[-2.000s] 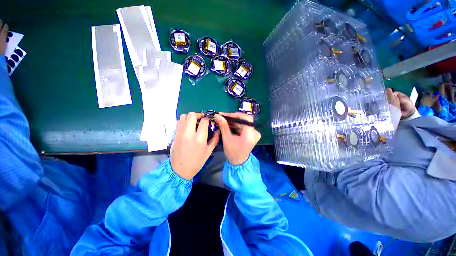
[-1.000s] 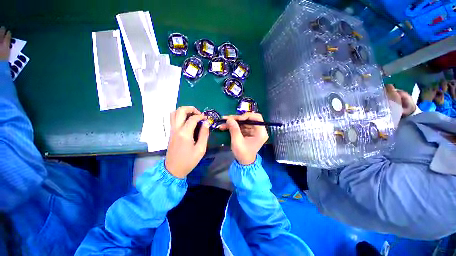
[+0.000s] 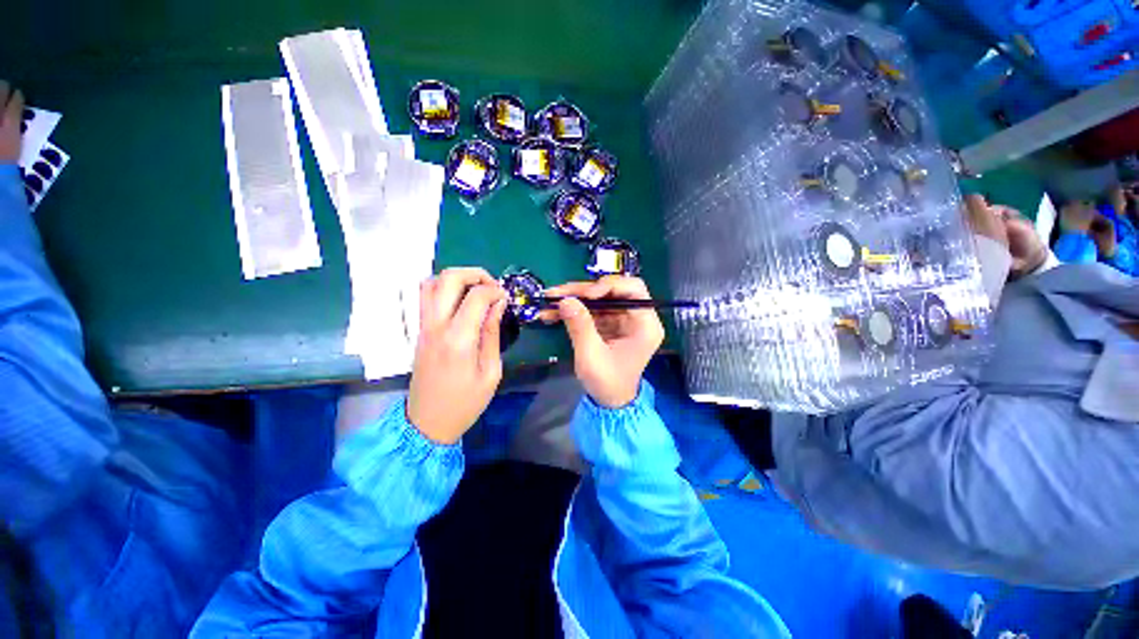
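My left hand (image 3: 456,350) holds a round housing (image 3: 523,295) by its left side at the near edge of the bench. The housing is dark with a shiny rim and yellow inside. My right hand (image 3: 612,335) grips a thin black tool, likely tweezers (image 3: 643,303), which lies level and points left. Its tip is at the housing's right side; whether it touches is too small to tell. Several more round housings (image 3: 538,162) with white and yellow squares lie beyond my hands. White and greyish adhesive strips (image 3: 395,250) lie to the left, some overlapping.
A tall stack of clear blister trays (image 3: 799,250) stands at the right, with discs and orange tails in its pockets. A white sheet with black shapes (image 3: 45,156) lies far left. People in blue and grey smocks sit on both sides. Blue bins (image 3: 1074,44) are at the far right.
Two seconds ago my fingers covered most of the housing; now more of it shows. My right hand has moved a little right, and the black tool has swung level.
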